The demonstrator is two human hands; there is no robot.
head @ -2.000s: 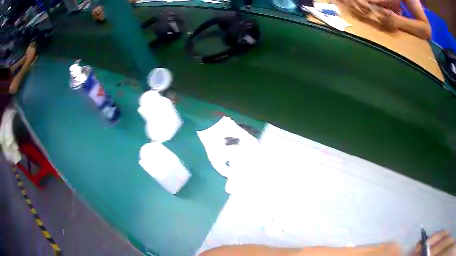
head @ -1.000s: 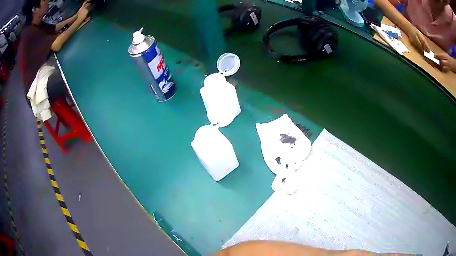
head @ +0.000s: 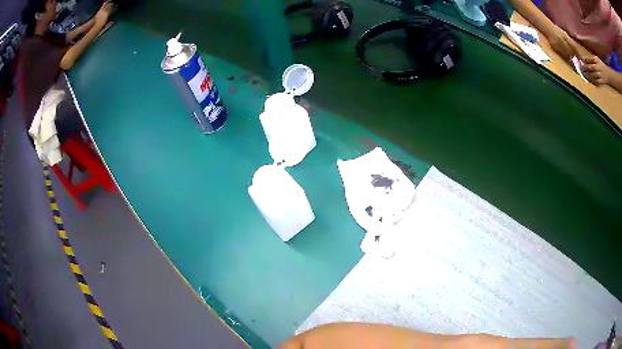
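A bare forearm, seemingly my left, lies along the bottom edge; its hand is cut off. A dark pen tip (head: pixel 612 332) shows in the bottom right corner, with a sliver at the edge too small to make out as a hand. The white-grey work mat (head: pixel 470 252) lies beyond the forearm. A white cleaning cloth (head: pixel 361 180) with dark stains lies at its left corner. Two white plastic bottles stand left of the cloth, the farther bottle (head: pixel 290 133) with its lid open, the nearer bottle (head: pixel 283 204) close to it.
A blue, white and red spray can (head: pixel 198 88) stands at the left. Black headphones (head: pixel 433 51) and another headphone (head: pixel 334 20) lie on the dark green strip. A person (head: pixel 48 61) sits at far left near a red stool (head: pixel 85 170). Another person's hands (head: pixel 593 68) hold something white.
The view has swung left, so bench objects sit farther right than two seconds ago. The hand with the pen has slipped almost wholly out at bottom right. The bottles, can and cloth rest as before.
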